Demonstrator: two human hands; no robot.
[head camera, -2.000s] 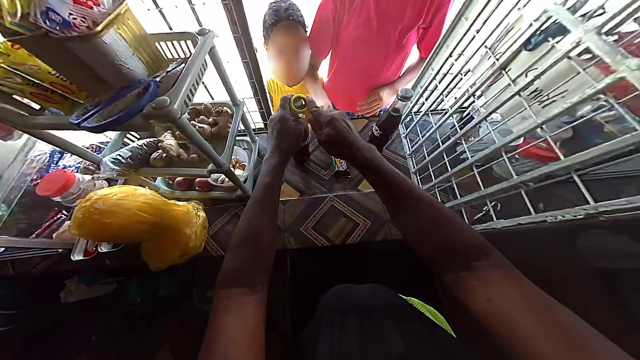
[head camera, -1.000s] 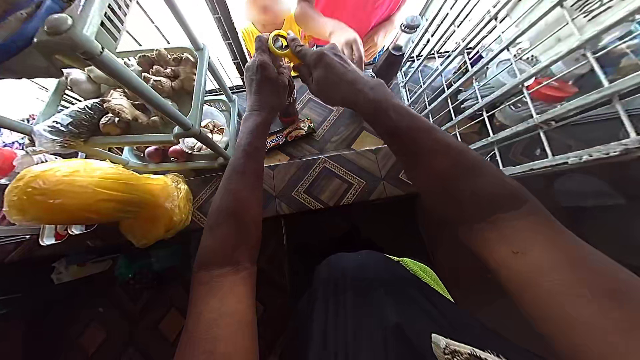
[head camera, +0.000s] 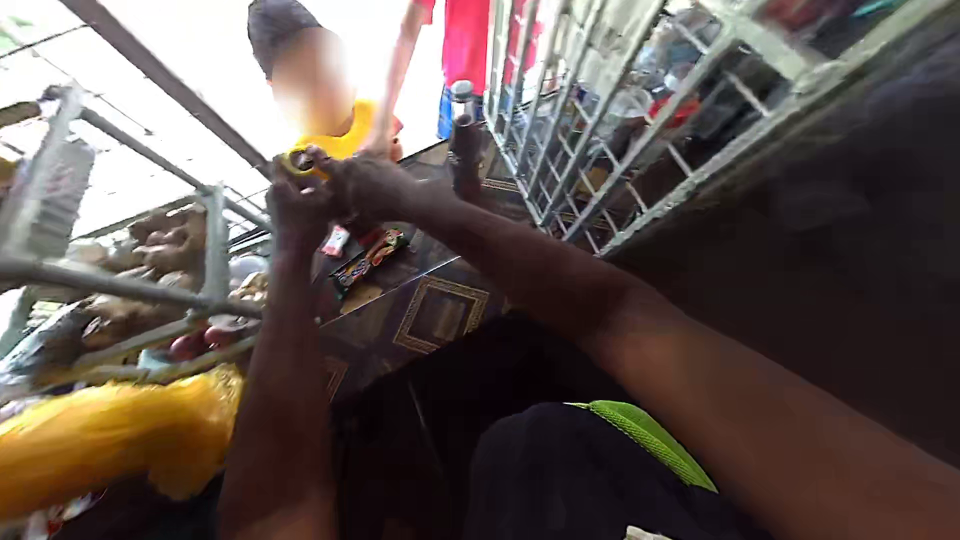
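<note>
A yellow ring-shaped thing, perhaps a roll of tape (head camera: 301, 160), is held up between my two hands. My left hand (head camera: 300, 206) grips it from below, with its fingers around the lower side. My right hand (head camera: 367, 184) meets it from the right, with its fingertips at its edge; blur hides the exact grip. Below the hands, a dark snack packet with coloured print (head camera: 369, 259) lies on the patterned counter (head camera: 441, 313), beside a small white and red packet (head camera: 335, 241). A dark bottle with a light cap (head camera: 465, 142) stands behind my right forearm.
Left stands a metal rack (head camera: 135, 289) holding ginger-like roots (head camera: 169, 247) and red onions (head camera: 196, 345). A yellow plastic bag (head camera: 120, 431) bulges below it. A white metal grille (head camera: 637, 135) borders the right side. Two people stand beyond the counter, one in yellow (head camera: 349, 131), one in red (head camera: 465, 41).
The view has tilted and shifted. My hands stay together on the yellow ring throughout. The person in red, near the one in yellow before, now appears farther right, with an arm reaching down.
</note>
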